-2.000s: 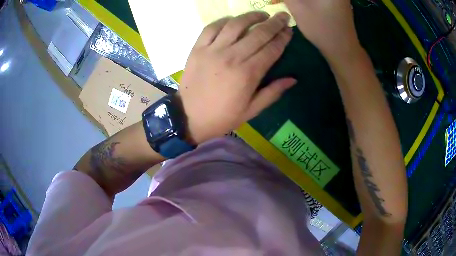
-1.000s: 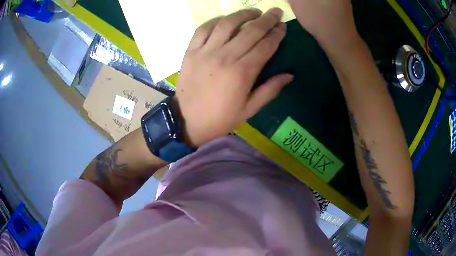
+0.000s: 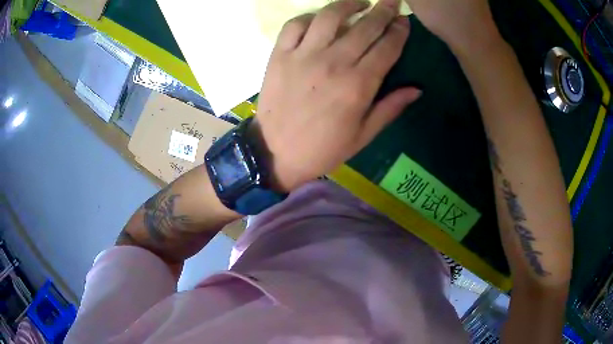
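A pale yellow paper [image 3: 222,50] lies on the dark green mat at the top and runs out of the picture. My left hand [image 3: 329,101], with a smartwatch [image 3: 233,168] on its wrist, lies flat on the paper's lower right part, fingers spread, thumb out over the mat. My right hand [image 3: 440,10] is at the top edge by the paper's right corner; its fingers are cut off, so what it holds is hidden. A round silver push-button switch [image 3: 564,79] rests face up on the mat, right of my right forearm.
A green label [image 3: 430,197] with black Chinese characters is at the bench's near edge, by yellow tape [image 3: 376,201]. A brown carton [image 3: 158,138] with a white printed label is below the edge at left. A blue plastic item [image 3: 50,312] is at lower left.
The whole view has shifted, so the bench and arms appear slightly further right. My left hand remains on the paper. The handwriting seen earlier at the top is now out of view or covered.
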